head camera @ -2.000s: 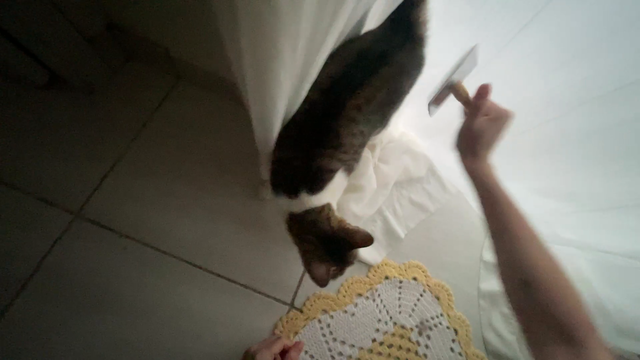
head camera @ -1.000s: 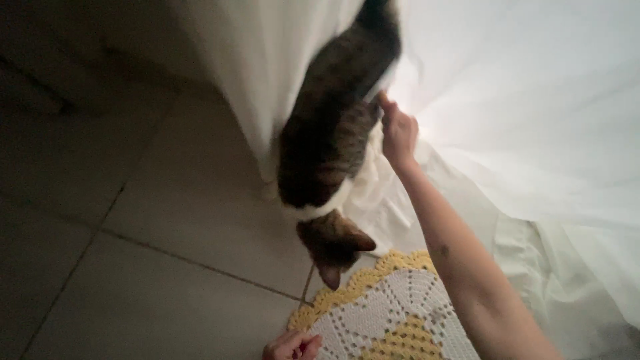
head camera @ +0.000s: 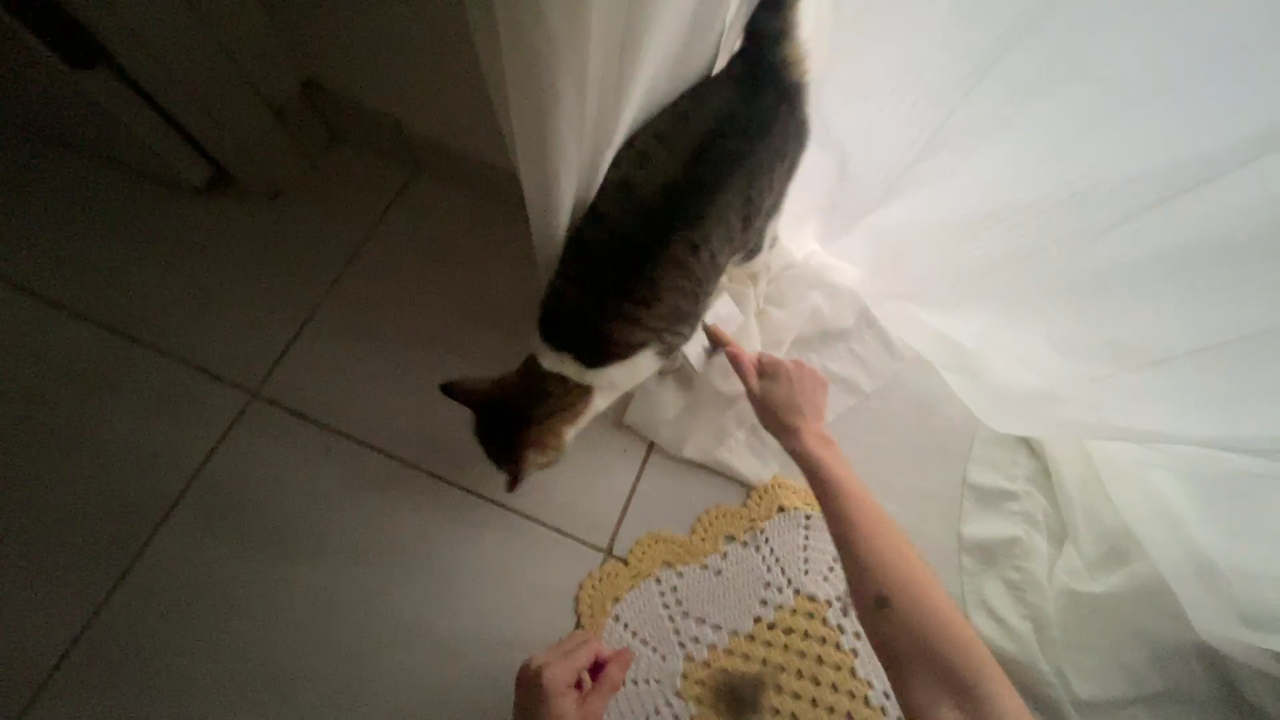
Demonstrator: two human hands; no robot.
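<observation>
A tabby-and-white cat (head camera: pixel 680 210) stands on the floor beside the curtain, its head turned down and to the left. My right hand (head camera: pixel 785 395) is closed on a small grooming brush (head camera: pixel 700 345), which is at the cat's side near the front leg and mostly hidden by the fur and my fingers. At the bottom edge my left hand (head camera: pixel 570 680) has its fingers curled, over the border of a crocheted rug; whether it holds anything cannot be made out.
Sheer white curtain (head camera: pixel 1000 180) hangs at the right and behind the cat, its hem bunched on the tiled floor (head camera: pixel 400 560). A yellow and white crocheted rug (head camera: pixel 730 590) lies at the bottom. Dark furniture or a frame (head camera: pixel 150 110) stands upper left.
My right hand, raised with the brush away from the cat two seconds ago, is now low at its side. The cat's head has turned to the left.
</observation>
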